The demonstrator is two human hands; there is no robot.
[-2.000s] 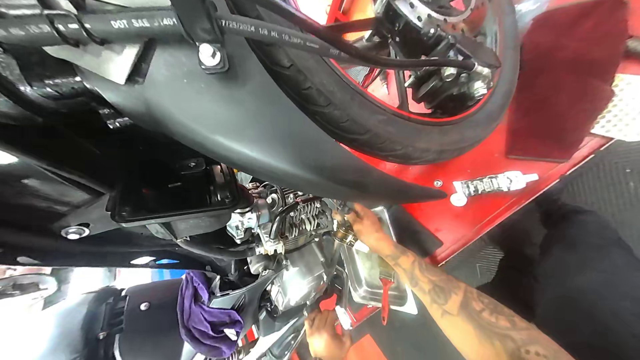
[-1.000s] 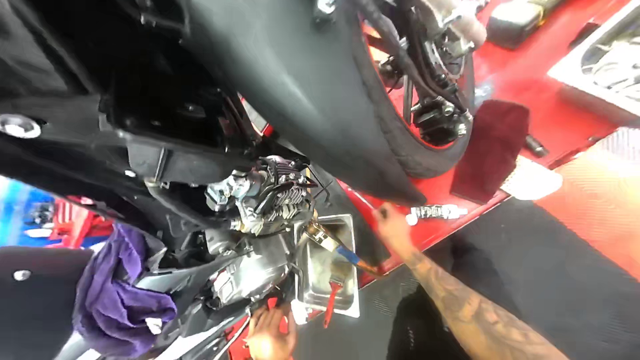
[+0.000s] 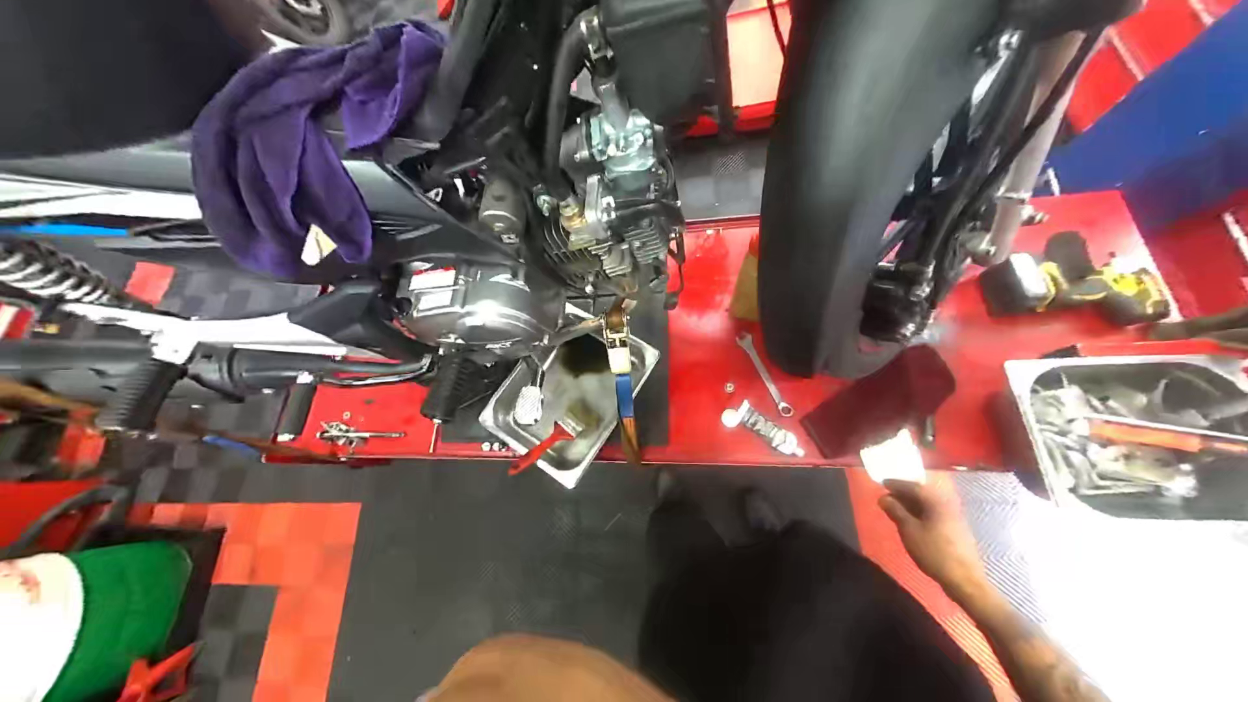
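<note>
My right hand (image 3: pixel 926 522) pinches a white piece of paper or cloth (image 3: pixel 894 458) at the lift table's front edge, beside a dark red cloth (image 3: pixel 882 400). My left hand (image 3: pixel 546 673) shows only in part at the bottom edge, blurred, its fingers hidden. Left of the red cloth lie a tube (image 3: pixel 763 430) with printing and a combination wrench (image 3: pixel 763 373). A motorcycle engine (image 3: pixel 487 307) stands over a metal pan (image 3: pixel 570 405) with a red-handled brush (image 3: pixel 542 448) on its rim. A ratchet strap (image 3: pixel 619 356) hangs over the pan.
The front wheel (image 3: pixel 814 185) stands on the red lift table (image 3: pixel 702 390). A metal tray of tools (image 3: pixel 1131 429) and a yellow-black power tool (image 3: pixel 1092 278) are at the right. A purple towel (image 3: pixel 283 146) drapes over the motorcycle. A green-and-white object (image 3: pixel 117 604) sits lower left.
My right hand has moved from beside the tube to the white piece by the red cloth and holds it. My left hand has left the engine's side. The view has swung widely.
</note>
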